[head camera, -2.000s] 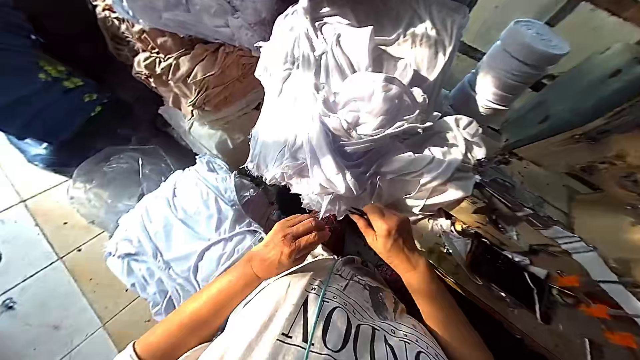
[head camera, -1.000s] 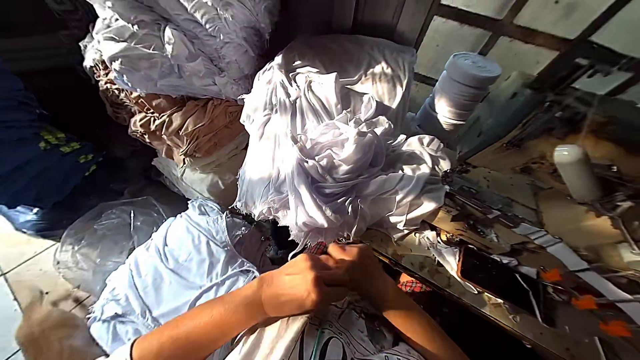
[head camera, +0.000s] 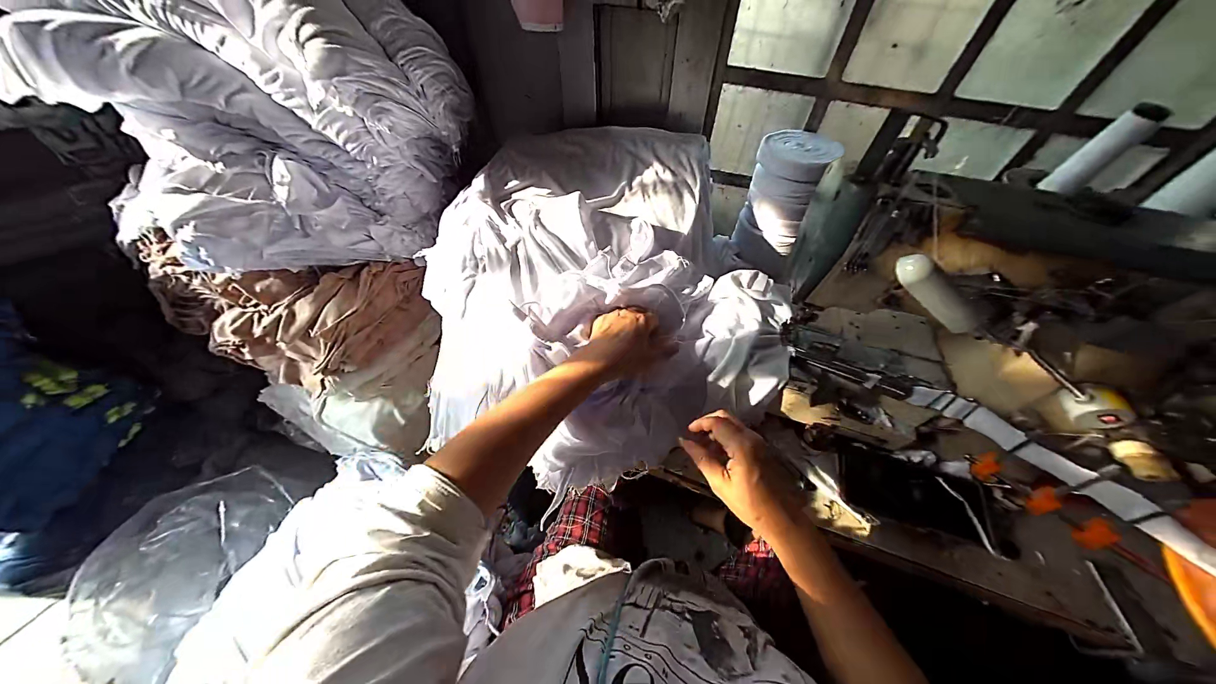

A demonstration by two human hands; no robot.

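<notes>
A large heap of white fabric [head camera: 532, 247] stands in front of me, sunlit, with frayed lower edges. My left hand [head camera: 627, 337] reaches onto the middle of the heap, its fingers bent down into the folds; whether they grip the cloth is hidden. Lower and to the right, my right hand [head camera: 736, 465] is raised beside the heap's lower right edge, fingers curled loosely and apart, with nothing seen between them.
Brown fabric [head camera: 323, 323] lies under another white pile [head camera: 313, 142] at left. A clear plastic bag [head camera: 180, 560] is at lower left. Rolls of pale fabric [head camera: 798, 157] stand behind the heap. At right, a cluttered worktable [head camera: 912, 332] holds a white strip [head camera: 1045, 461] and orange pieces [head camera: 1043, 501].
My hands were together near my lap and have parted. The left has moved forward onto the white heap, and the right has moved to the right. The view has shifted.
</notes>
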